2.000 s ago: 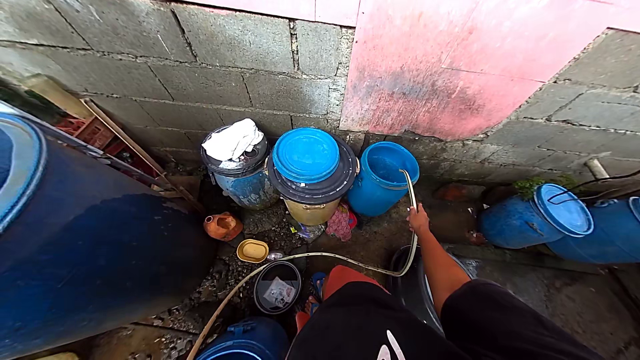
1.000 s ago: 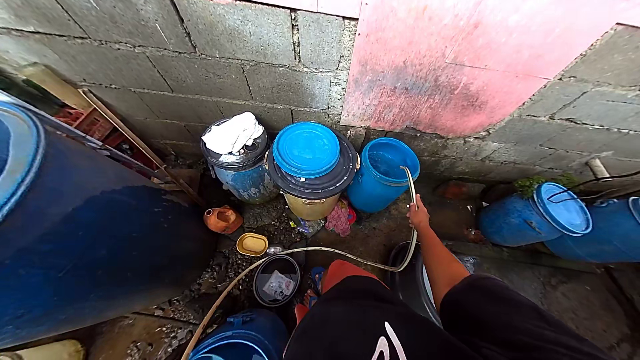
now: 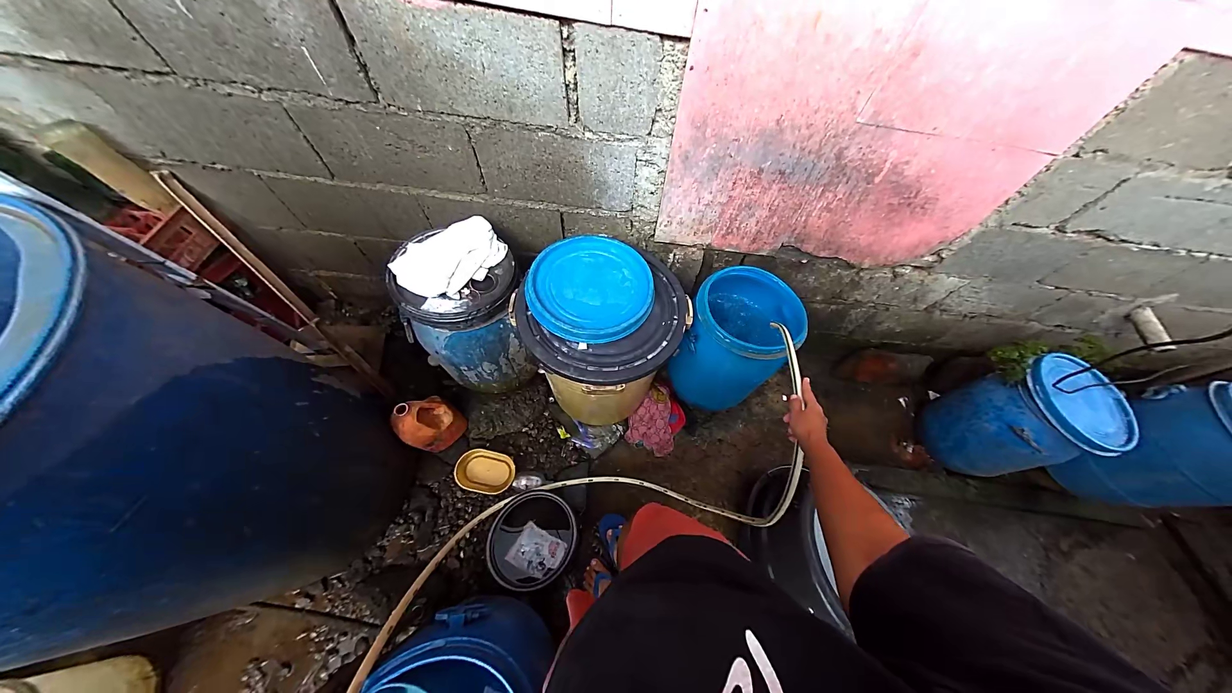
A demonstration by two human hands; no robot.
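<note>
My right hand [image 3: 807, 416] is closed around a pale water hose [image 3: 795, 371], a little below its end. That end reaches over the rim of an open blue plastic barrel [image 3: 727, 371] and water shows inside. From my hand the hose bends down over a large black tub [image 3: 767, 549] and runs left across the ground. My left hand is out of view. Left of the open barrel stands a tan bin [image 3: 602, 397] topped with a black lid and a blue lid [image 3: 589, 289]. Beside it is a blue drum [image 3: 476, 351] with a white cloth [image 3: 449, 258] on its dark lid.
A very large dark blue drum [image 3: 192, 462] fills the left side. Near my feet are a black bucket [image 3: 531, 541], a yellow basin [image 3: 484, 472], a broken clay pot [image 3: 428, 424] and another blue barrel [image 3: 472, 645]. Lidded blue drums [image 3: 1001, 414] line the block wall at right.
</note>
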